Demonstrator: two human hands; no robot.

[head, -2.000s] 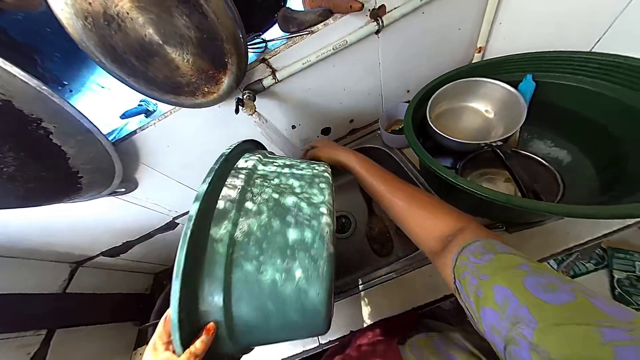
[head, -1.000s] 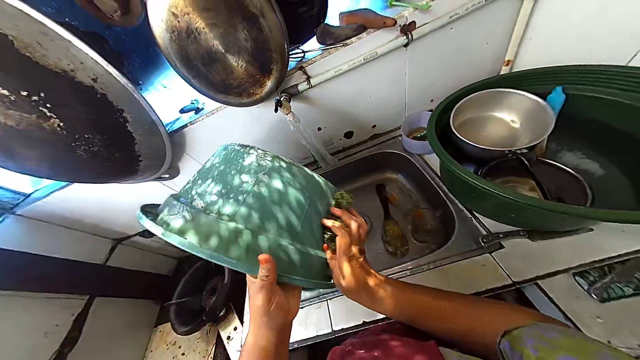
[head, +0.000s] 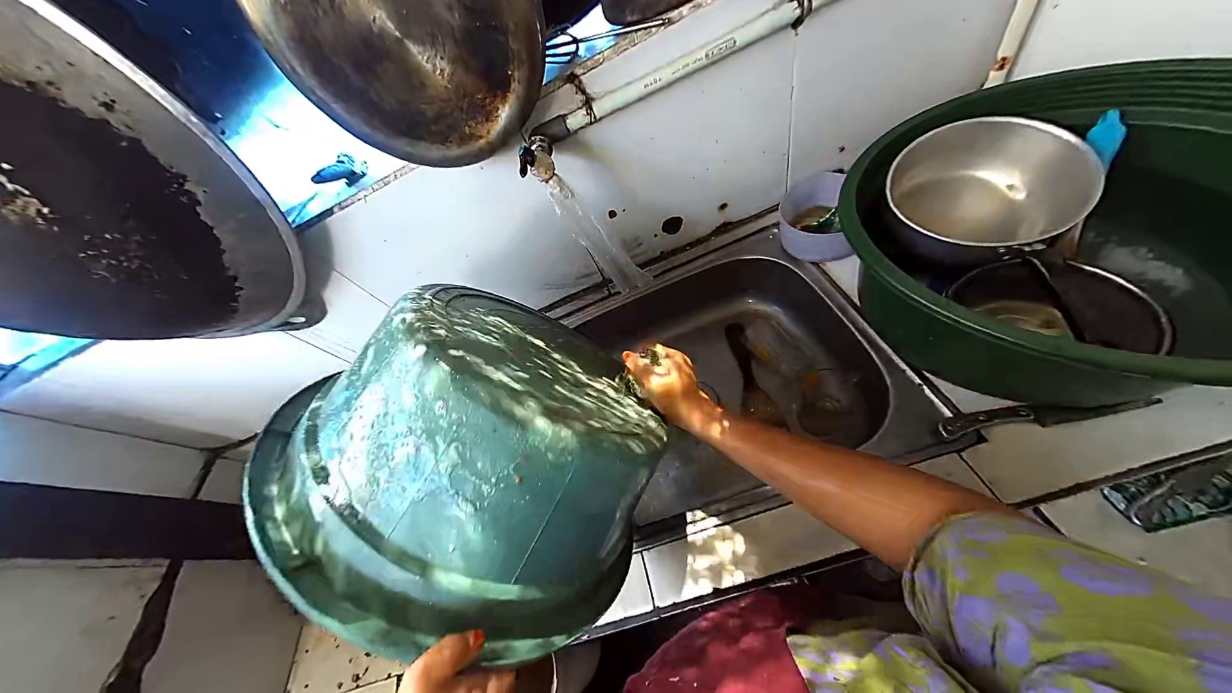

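Observation:
A large green plastic basin point(head: 481, 462) is tipped on its side, its outer bottom turned up toward the sink and its wet wall facing me. My left hand point(head: 462, 664) grips the rim at the bottom of the view, thumb on the outside. Against the basin's bottom, my right hand point(head: 669, 385) presses a dark green scouring pad point(head: 630, 385). Water runs from the tap point(head: 541, 162) behind the basin into the steel sink point(head: 876, 385), where a dark long-handled utensil point(head: 746, 371) lies.
A larger dark green tub point(head: 905, 327) at right holds a metal pot point(head: 996, 183) and a dark pan point(head: 1136, 308). Beside it are a small pale container point(head: 813, 241) and a knife point(head: 1020, 419). A blackened wok point(head: 125, 212) and a round pan point(head: 404, 67) hang at upper left.
My right hand, at the basin's wall near my left hand a second ago, is now on its bottom over the sink. The basin has been turned. Its rim stays in my left hand.

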